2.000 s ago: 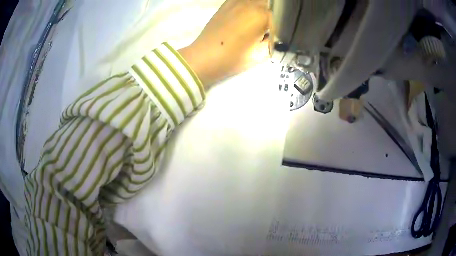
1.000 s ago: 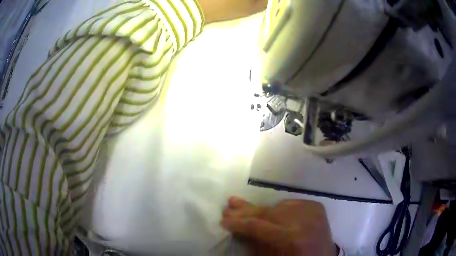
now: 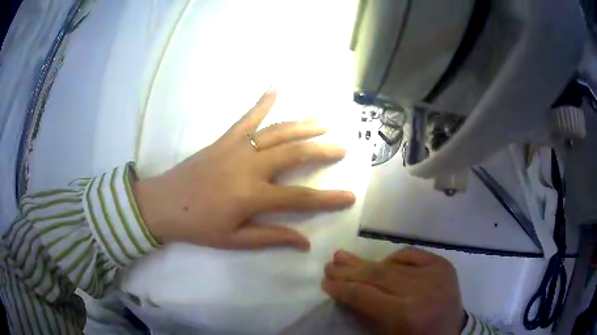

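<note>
A white fabric panel (image 3: pixel 216 278) spreads under my hands, glaring bright near the machine lamp. My left hand (image 3: pixel 255 183) lies flat on it, palm down, fingers spread, a ring on one finger, its fingertips just left of the needle plate (image 3: pixel 385 154). My right hand (image 3: pixel 399 288) is at the lower centre with curled fingers, its thumb and fingertips closed on the panel near its right edge. The pale sewing machine head (image 3: pixel 452 59) fills the upper right. The needle itself cannot be made out.
The machine bed (image 3: pixel 432 209) with a dark edge line lies right of the cloth. Tweezers (image 3: pixel 507 203) lie on it, beside a narrow white strip (image 3: pixel 540 209). Black-handled scissors (image 3: pixel 548 294) are at the far right. More white cloth (image 3: pixel 85 111) lies at the left.
My left hand has come down from the top edge of the view and now lies spread on the panel. My right hand entered from below and stays by the panel's edge.
</note>
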